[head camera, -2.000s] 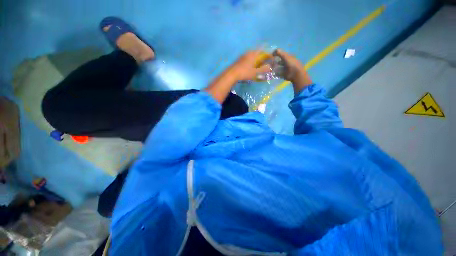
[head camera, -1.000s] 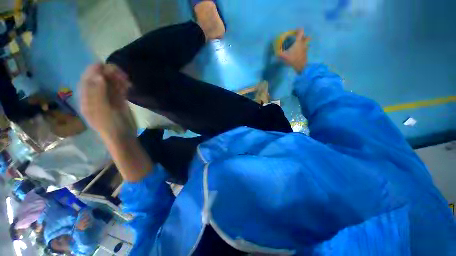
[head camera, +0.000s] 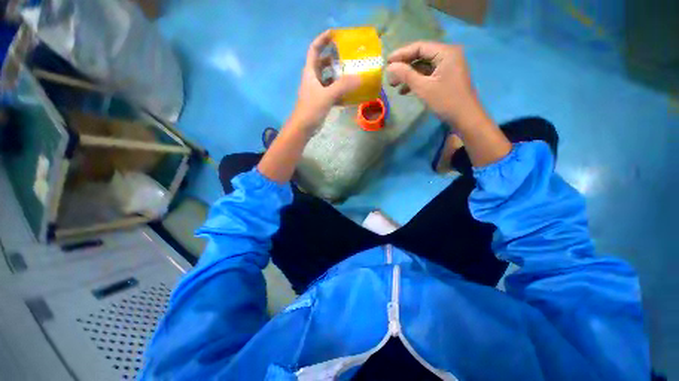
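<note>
My left hand (head camera: 316, 82) holds a thick yellow tape roll (head camera: 360, 65) with a white printed band, up in front of me. My right hand (head camera: 432, 71) is at the roll's right edge, thumb and forefinger curled close to it; whether they pinch the tape end cannot be told. Below the roll, the red-orange and blue tape dispenser (head camera: 371, 116) lies on the grey-green wrapped parcel (head camera: 331, 158). The parcel lies on the floor between my legs, partly hidden by the hands and the roll.
A perforated grey machine cabinet (head camera: 123, 324) is at lower left. A framed stand (head camera: 123, 143) and a large whitish sack (head camera: 123, 52) are at upper left. A brown box (head camera: 463, 7) shows at the top edge. Blue floor (head camera: 238, 56) surrounds the parcel.
The view has turned towards the parcel. The tape roll has passed from my right hand to my left. My hands, apart one second ago, are now together at the roll.
</note>
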